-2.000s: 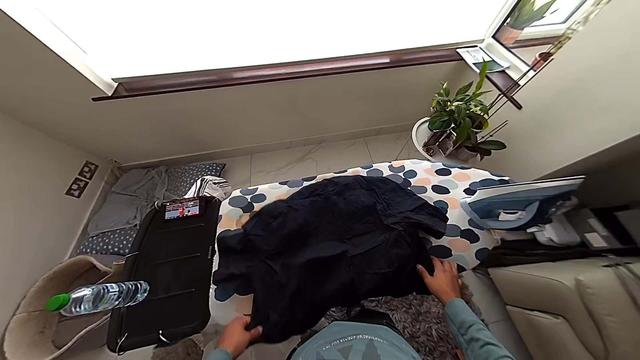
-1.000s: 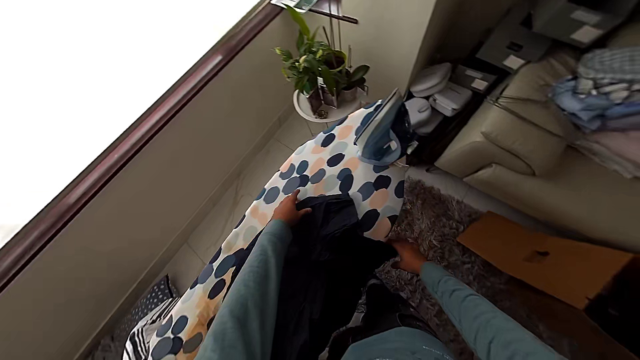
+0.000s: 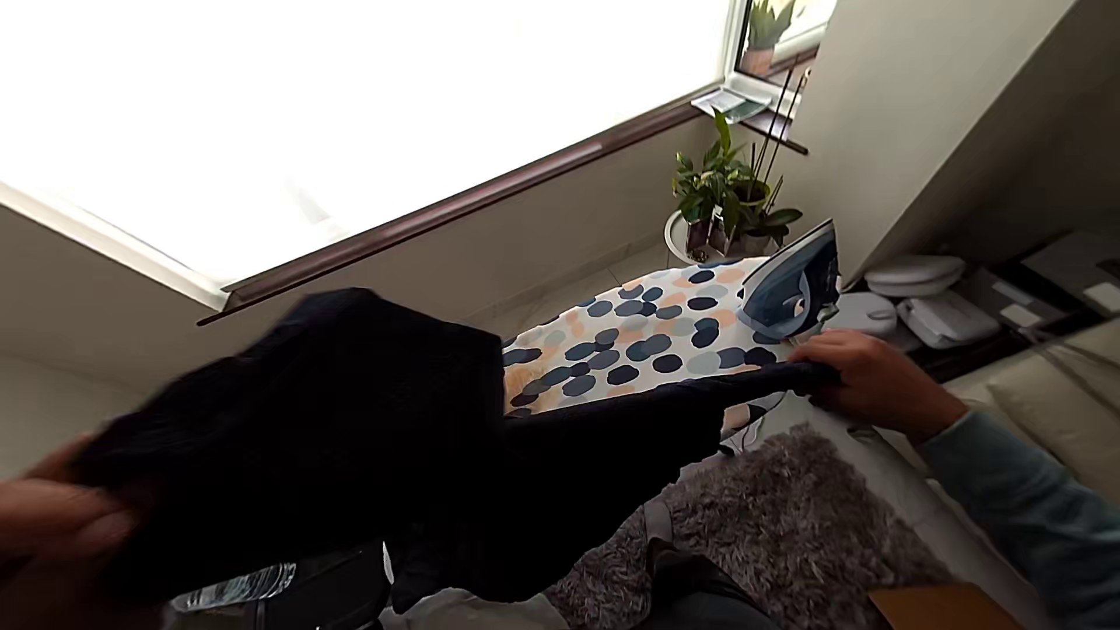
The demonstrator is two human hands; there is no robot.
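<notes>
A dark garment [image 3: 350, 446] is stretched in the air between my two hands, over the near side of an ironing board with a dotted cover [image 3: 630, 341]. At the lower left edge, blurred and partly cut off, my left hand [image 3: 70, 516] grips one end of the cloth. My right hand [image 3: 875, 381] is closed on the other end, just below a blue steam iron [image 3: 790, 284]. The iron stands upright on its heel at the right end of the board. Much of the board is hidden behind the garment.
Potted plants [image 3: 722, 192] stand on a round white stand beyond the board, below the window sill [image 3: 472, 206]. A beige sofa [image 3: 1059, 394] is at the right, with a shaggy rug [image 3: 787, 516] on the floor. A plastic bottle [image 3: 241, 584] lies low at the left.
The garment lay spread on the board two seconds ago; now it is lifted and held taut between my hands. My left hand has gone from the board to the far left.
</notes>
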